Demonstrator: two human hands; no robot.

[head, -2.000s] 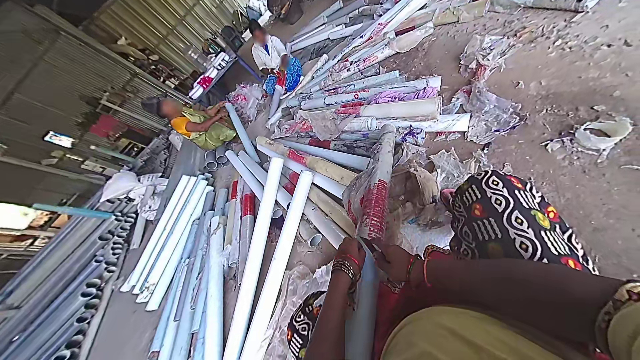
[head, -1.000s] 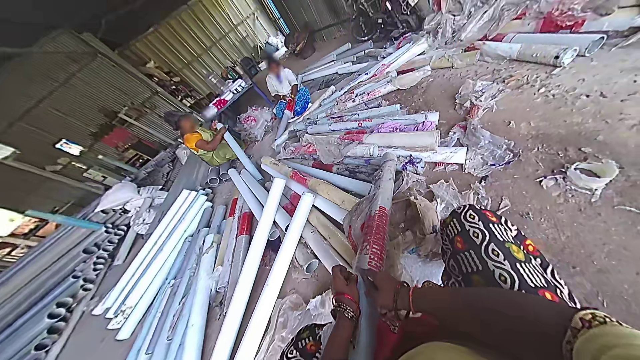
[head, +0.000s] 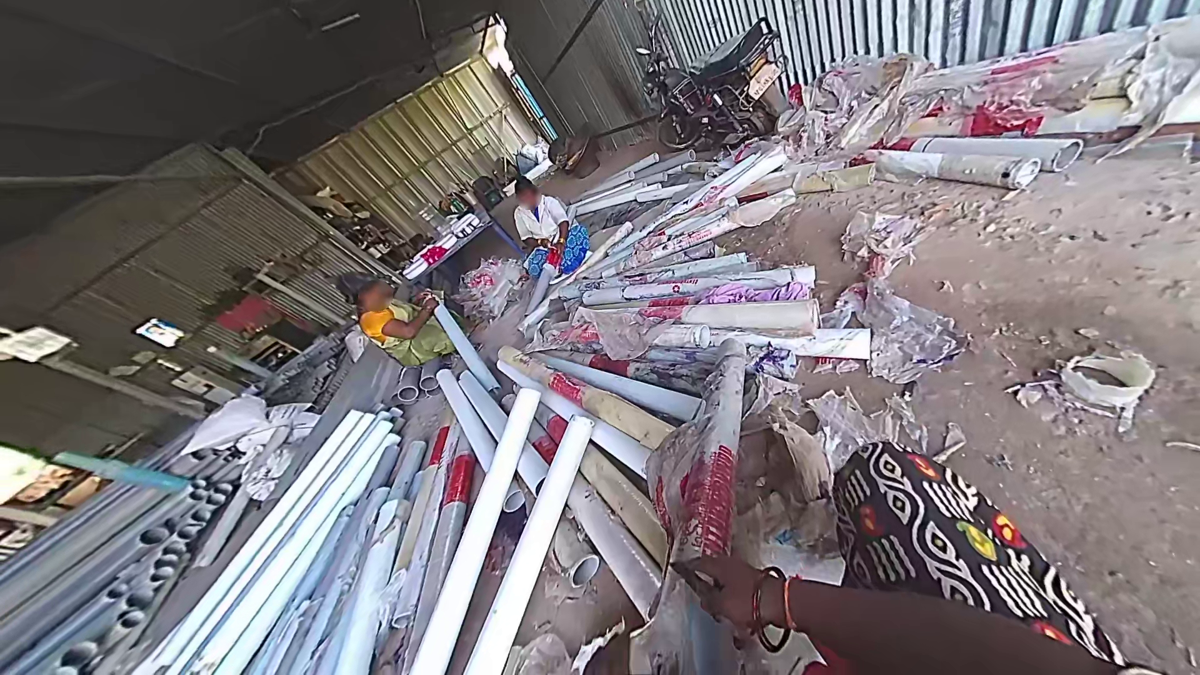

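A pipe in clear plastic wrapping with red print (head: pixel 717 469) slants up from the bottom edge, in front of my body. My right hand (head: pixel 729 589), with bangles at the wrist, is against the pipe at the lower part of the wrapping, its fingers curled on the plastic. Whether it also holds a small tool cannot be told. Below the hand the pipe's bluish surface shows through loose film. My left hand is not in view. A knee under black patterned cloth (head: pixel 947 534) is right of the pipe. Two white pipes (head: pixel 534 544) lie to its left.
More wrapped pipes (head: pixel 712 314) lie ahead, with crumpled plastic film (head: pixel 905 328) beside them. Grey pipes (head: pixel 84 562) are stacked at left. Two people (head: pixel 403 323) (head: pixel 548 225) sit further back, each with a pipe. A motorcycle (head: pixel 717 84) stands by the corrugated wall.
My left hand, on the pipe in both earlier frames, is out of view. My right hand is still at the pipe. The view has tilted up, showing more of the motorcycle and wall.
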